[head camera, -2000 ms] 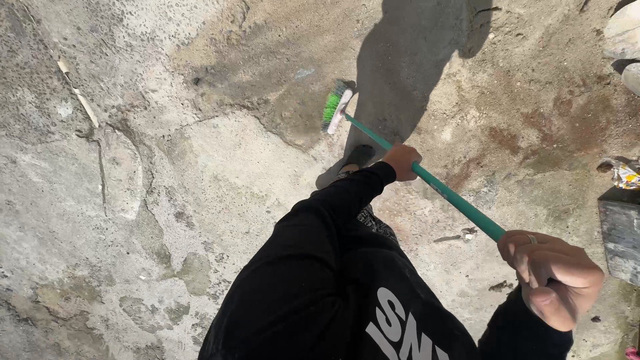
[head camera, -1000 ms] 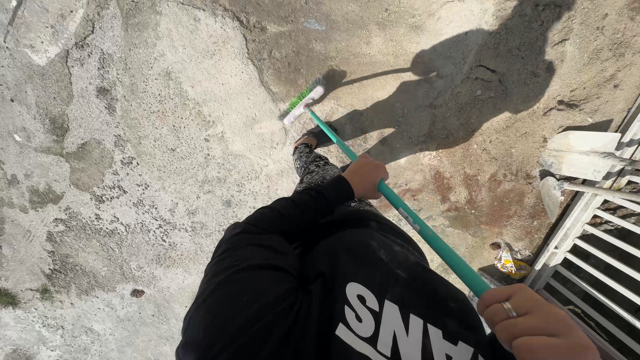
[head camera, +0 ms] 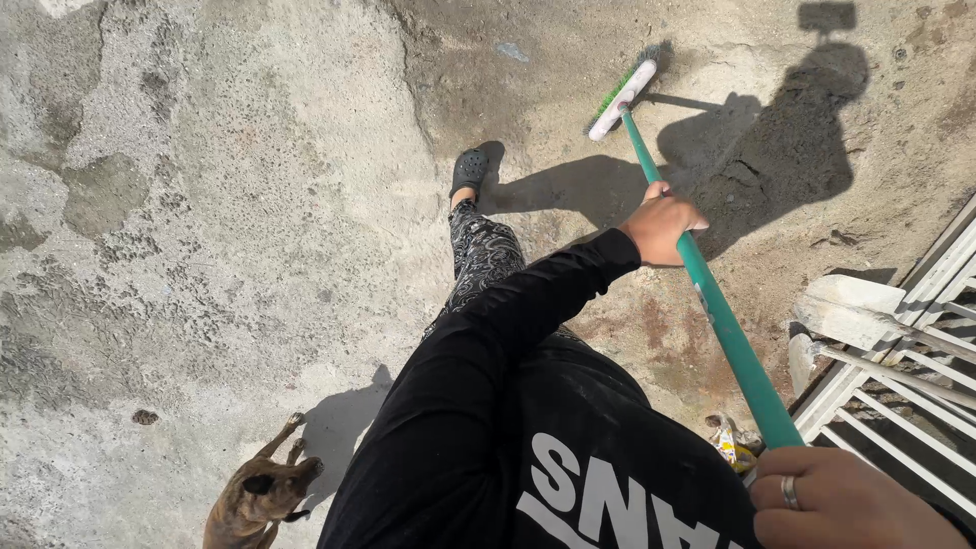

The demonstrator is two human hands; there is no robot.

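A push broom with a green pole (head camera: 728, 332) slants from the lower right toward the top. Its pale head (head camera: 624, 99), with green and grey bristles, is at the far end by the ground. My left hand (head camera: 665, 227) grips the pole partway along, the black sleeve reaching across my body. Close to the camera, my right hand (head camera: 846, 496), wearing a ring, is closed around the upper end of the pole. The frame's bottom edge cuts off part of this hand.
Rough, stained concrete (head camera: 320, 191) lies underfoot, with my foot in a dark clog (head camera: 469, 169). A brown dog (head camera: 255, 496) is at lower left. At right are a white metal grate (head camera: 907, 412), a shovel blade (head camera: 846, 309) and a yellow-white wrapper (head camera: 732, 446).
The view has shifted, and the dog now shows at lower left. The broom head is farther from my visible foot than in the earlier frames. Both hands have stayed on the pole.
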